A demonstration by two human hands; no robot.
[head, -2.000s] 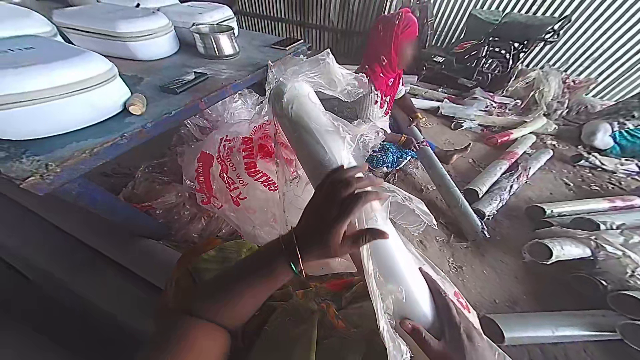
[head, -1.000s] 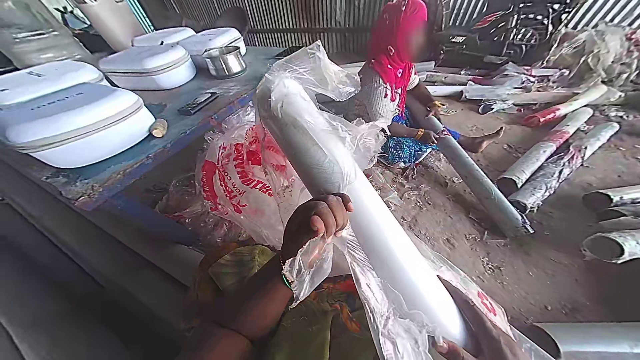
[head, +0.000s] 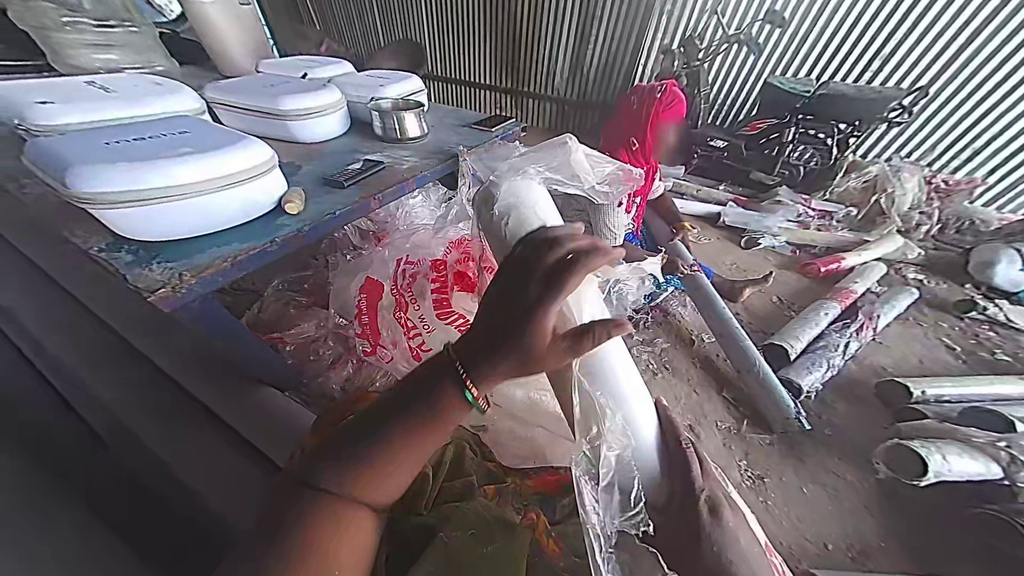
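A white cylindrical roll or pipe slants across the middle of the view, its upper end covered by clear plastic film. Across its upper part lies my left hand, palm side against it, thumb stretched out and fingers loosely bent; whether it grips cannot be told. My right hand holds the lower right side of the roll, with its fingers partly hidden. Loose torn film hangs along the lower left side of the roll. Behind it sits a plastic bag with red print.
At left, a blue table bears several white zip cases, a steel pot, a remote control and a phone. Another person sits on the floor holding a pipe. More pipes lie at right, near a motorcycle.
My left hand has opened from its bunched pose on the film and now lies across the upper roll. My right hand stays at the lower part.
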